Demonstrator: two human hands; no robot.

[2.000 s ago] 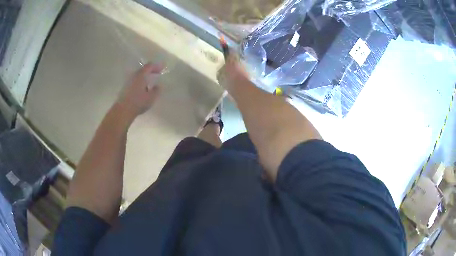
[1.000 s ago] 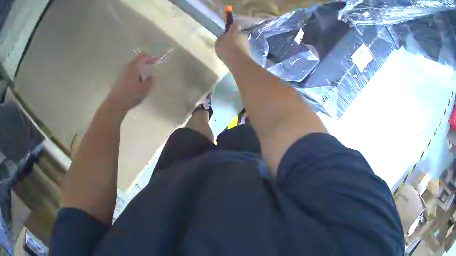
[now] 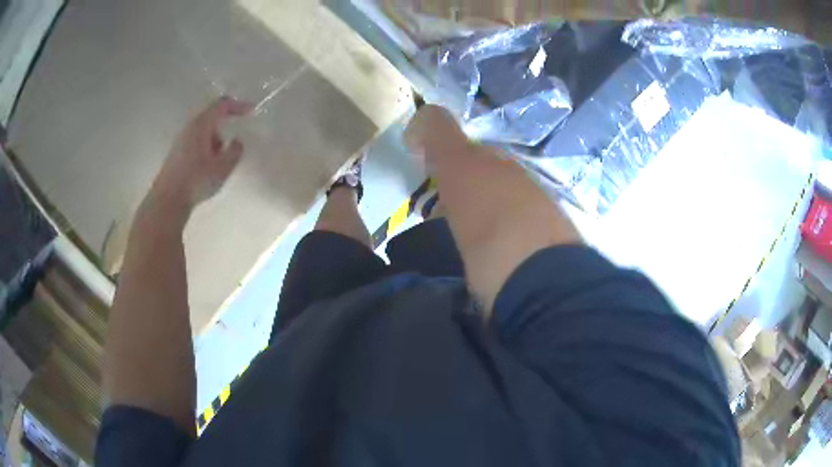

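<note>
My left hand [image 3: 196, 155] is over the flat tan cardboard sheet [image 3: 274, 173], with a thin shiny strand of clear stretch film [image 3: 274, 89] at its fingertips. The strand runs up and to the right. My right hand [image 3: 436, 135] is closed near the corner of the pale wooden-looking border [image 3: 342, 57]. Only a small dark tip of the utility knife [image 3: 419, 98] shows above it; the orange part is not visible. Film-wrapped dark bundles [image 3: 607, 100] with white labels lie to the right of this hand.
A white sheet stack [image 3: 702, 201] is at right. Yellow-black floor tape [image 3: 399, 217] runs by my feet. A red box-like thing [image 3: 818, 222] and cut cardboard pieces [image 3: 785, 365] are at far right. Layered brown boards [image 3: 68, 351] and a dark bundle [image 3: 23, 228] are at left.
My left hand has moved left, with the film strand still at its fingers. My right hand has come down towards me, and the knife's orange part has gone out of sight. The view has shifted.
</note>
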